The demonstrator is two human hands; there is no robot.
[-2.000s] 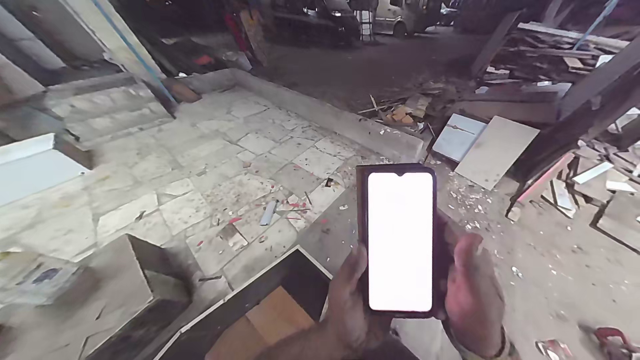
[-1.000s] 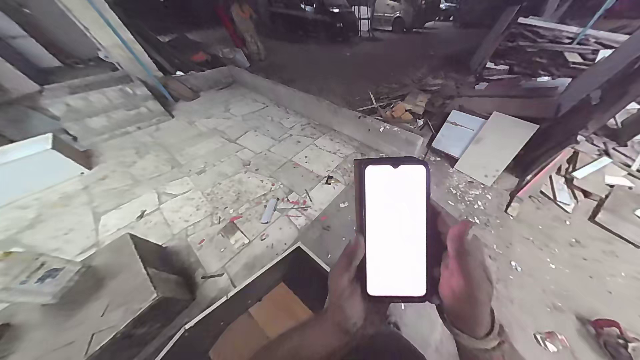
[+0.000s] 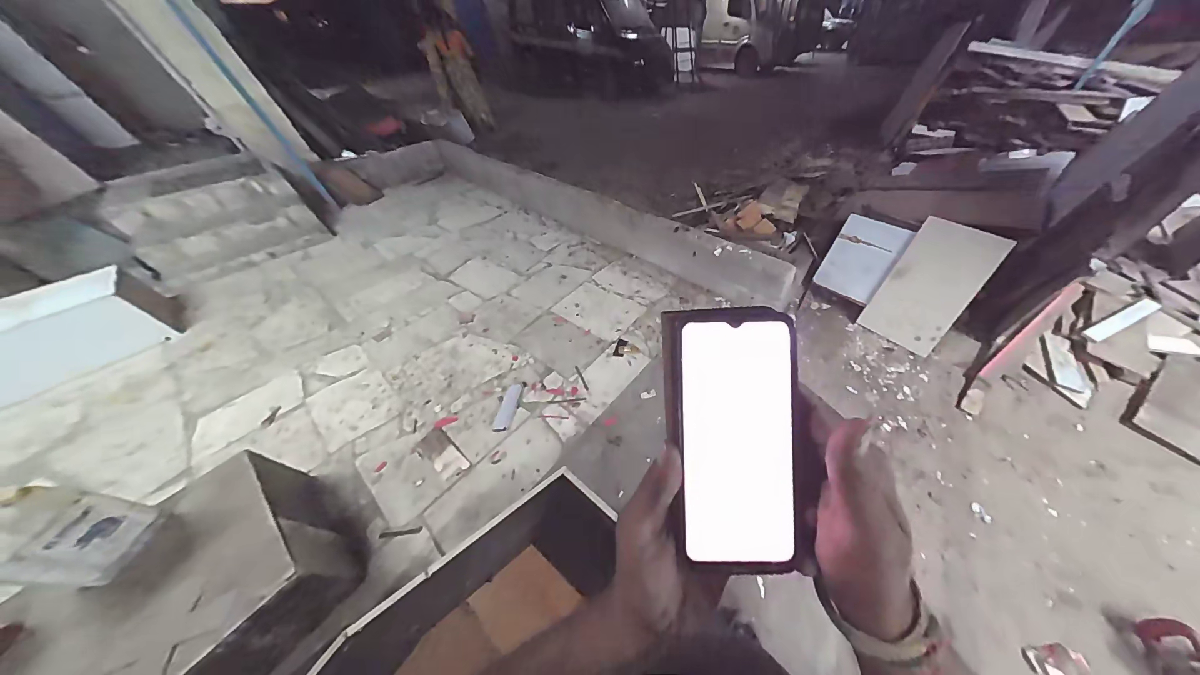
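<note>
A smartphone (image 3: 738, 441) in a dark folding case is upright in front of me, its screen glowing plain white. My left hand (image 3: 653, 544) grips its lower left side, with the thumb along the edge. On the other side my right hand (image 3: 862, 525) holds the lower right edge, thumb pointing up; a band is around that wrist. The fingers behind the phone are hidden. Below and left of the hands lies an open dark box (image 3: 469, 562) with brown cardboard-like pieces inside.
Stone paving (image 3: 375, 375) with scattered scraps is bounded by a low kerb (image 3: 609, 220). Boards (image 3: 937, 286) and wood debris (image 3: 1125, 328) lie at right. A boxy container (image 3: 234, 534) stands lower left. Farther off are a person (image 3: 457, 70) and parked vehicles (image 3: 741, 33).
The person in the background has come more fully into view since two seconds ago. Both hands still hold the phone.
</note>
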